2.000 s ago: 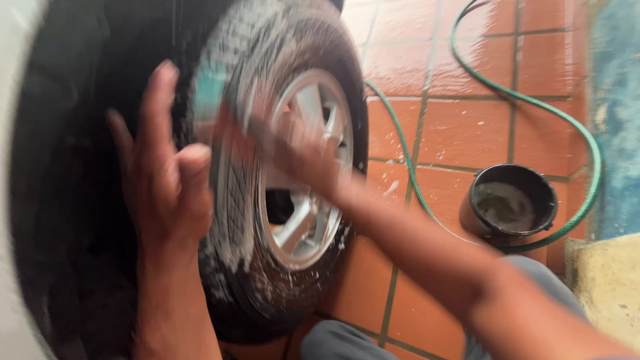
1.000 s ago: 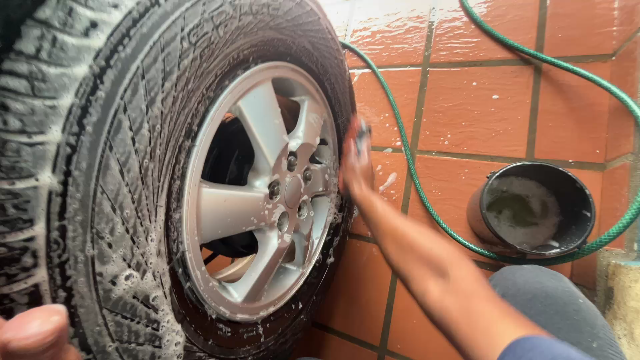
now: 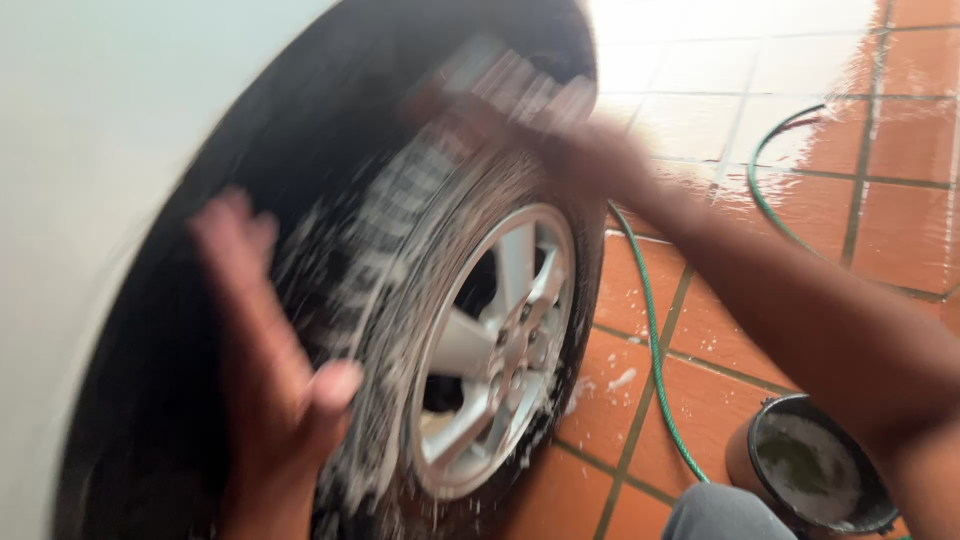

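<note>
A soapy car tyre (image 3: 382,300) with a silver alloy wheel rim (image 3: 461,345) fills the middle of the head view, under a dark wheel arch. My right hand (image 3: 517,105) reaches across to the top of the tread, heavily blurred; something pale is at its fingers, and what it is cannot be told. My left hand (image 3: 289,337) is raised at the left side of the tread, fingers apart, with nothing seen in it. White foam streaks the tread and the sidewall.
A pale car body panel (image 3: 90,150) borders the arch at left. A green hose (image 3: 652,330) curves over the wet terracotta tiles (image 3: 750,397). At bottom right a black bucket (image 3: 757,442) holds foamy water, beside my knee (image 3: 727,514).
My right hand has moved from the rim's right edge to the top of the tread. More of my left hand is in view than one second ago. The view has shifted widely.
</note>
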